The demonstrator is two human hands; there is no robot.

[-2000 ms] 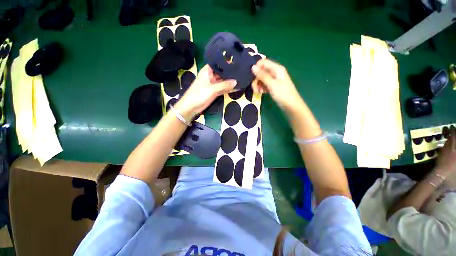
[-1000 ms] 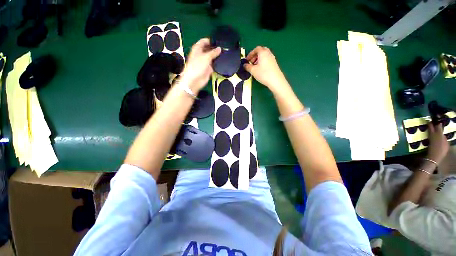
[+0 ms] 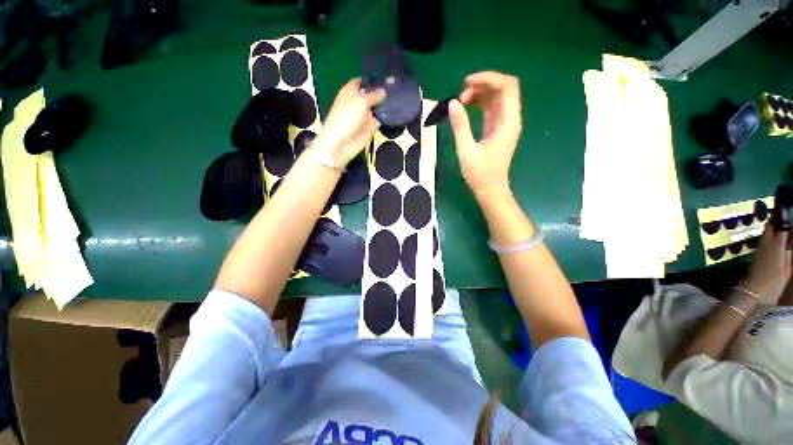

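My left hand (image 3: 349, 124) holds a dark plastic base plate (image 3: 396, 91) over the top of a pad sheet. My right hand (image 3: 489, 126) pinches a black adhesive pad (image 3: 443, 110) between thumb and fingertips, seen nearly edge-on, just right of the plate and apart from it. The white pad sheet (image 3: 402, 185) with black ovals lies below the plate and overhangs the bench's near edge. Its upper right shows a blank strip. Black parts (image 3: 263, 122) lie on a second pad sheet (image 3: 281, 69) at the left. Another grey plate (image 3: 332, 252) lies beside my left forearm.
Pale yellow backing paper lies at the left (image 3: 42, 204) and right (image 3: 633, 174) of the green bench (image 3: 539, 174). An open carton (image 3: 87, 369) stands below left. A grey metal arm (image 3: 717, 39) is at upper right. Another person's arm (image 3: 752, 282) is at far right.
My right hand has peeled a pad off the sheet and moved right and slightly up with it. My left hand still holds the plate at about the same place. The view has shifted slightly.
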